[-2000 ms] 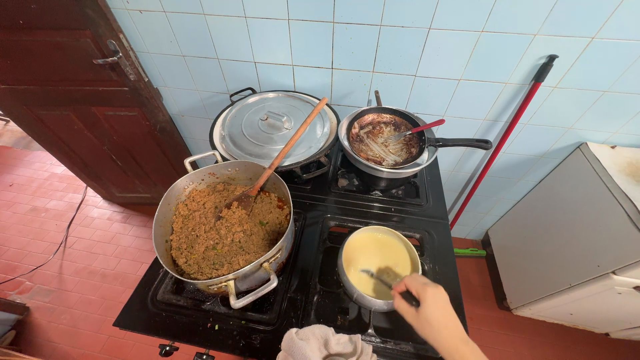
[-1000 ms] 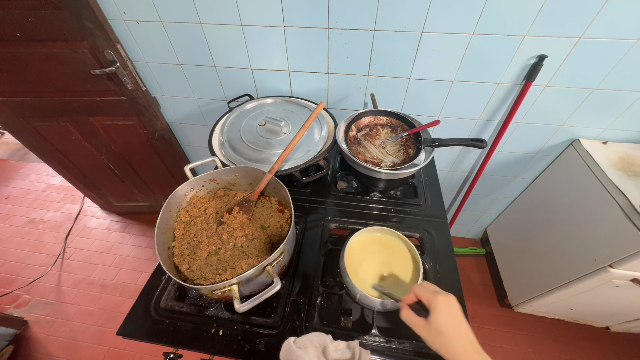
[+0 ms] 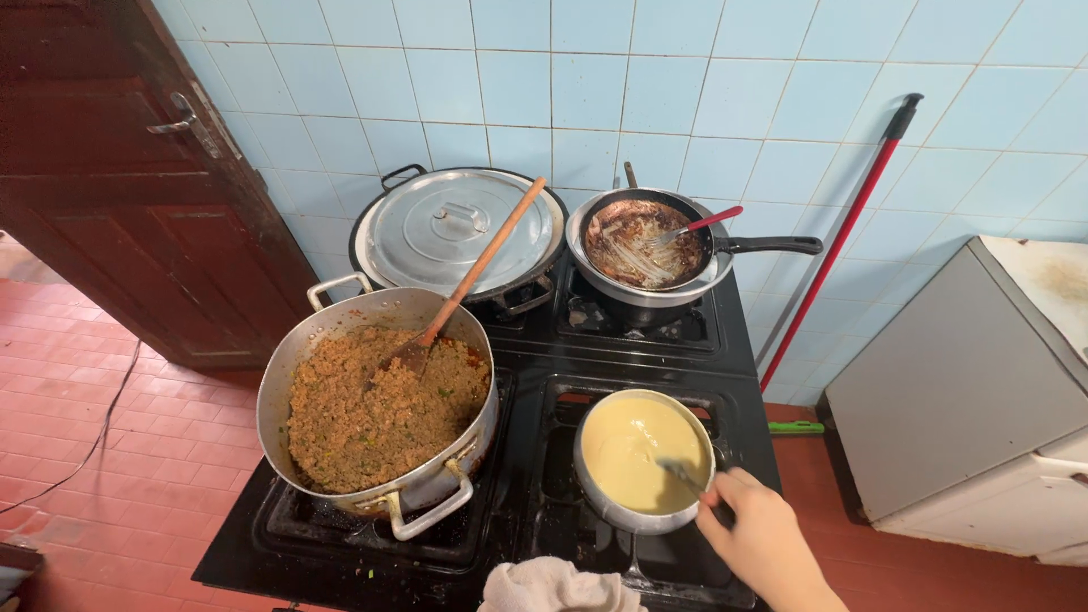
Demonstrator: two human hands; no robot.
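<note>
My right hand (image 3: 748, 523) grips the handle of a metal utensil (image 3: 680, 474), whose far end dips into a pale yellow creamy mixture (image 3: 633, 446). A round metal pot (image 3: 625, 520) holds the mixture on the front right burner. At the bottom edge lies a bunched pale cloth (image 3: 557, 586), near the pot; whether a hand is under it cannot be told. My left hand is not visible. To the left, a large aluminium pot (image 3: 276, 425) contains cooked ground meat (image 3: 382, 416), with a wooden spoon (image 3: 489, 255) leaning in it.
A wide lidded pot (image 3: 463, 225) stands at the back left of the black stove (image 3: 527, 344). Behind the yellow mixture, a used frying pan (image 3: 650, 242) with a red-handled fork (image 3: 714, 218) rests on another pan. A red pole (image 3: 837, 255) leans on the tiled wall.
My right hand has kept hold of the utensil while its end has shifted within the yellow mixture. The other pots have stayed in place.
</note>
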